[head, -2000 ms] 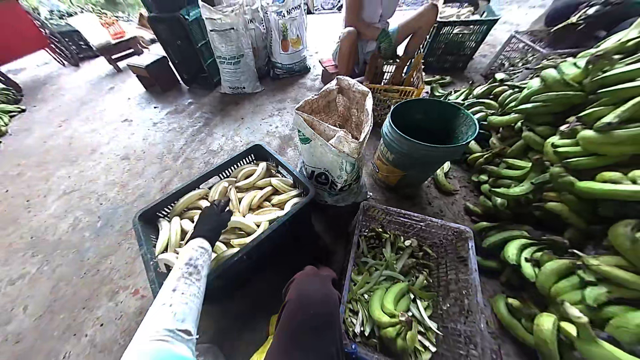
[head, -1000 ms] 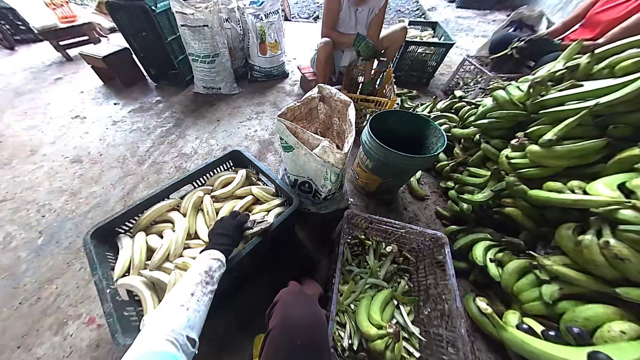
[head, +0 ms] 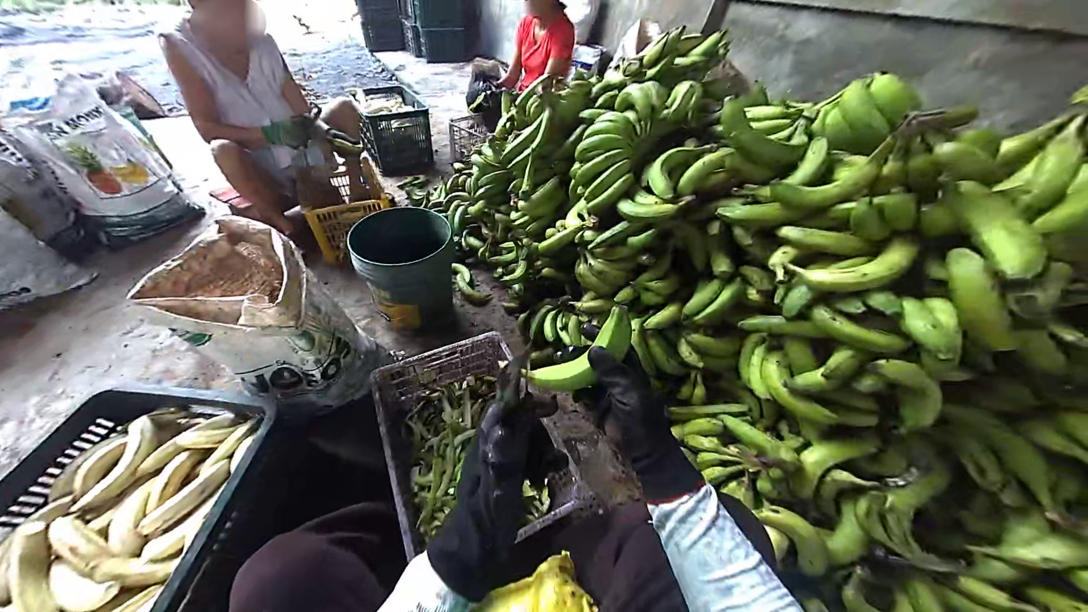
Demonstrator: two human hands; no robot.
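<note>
Both hands wear black gloves. My right hand [head: 633,416] is shut on an unpeeled green plantain [head: 582,365], which it holds up over the right side of a crate. Close to the plantain's left tip is my left hand [head: 493,476], fingers raised around something dark and thin that I cannot make out clearly. Below the hands, the grey plastic crate [head: 393,450] holds green peels. Peeled plantains [head: 127,501] fill a dark crate [head: 246,476] at the lower left. A large heap of green plantains [head: 816,340] covers the right side.
An open woven sack [head: 297,348] and a green bucket [head: 404,263] stand beyond the peel crate. A seated person [head: 246,110] in gloves has a yellow crate [head: 340,221] in front. Another person in red [head: 544,51] sits behind the heap. Filled sacks [head: 110,161] stand at the left.
My left hand has left the peeled plantains and is now over the peel crate. My right hand has come into view with a green plantain. The view has swung right.
</note>
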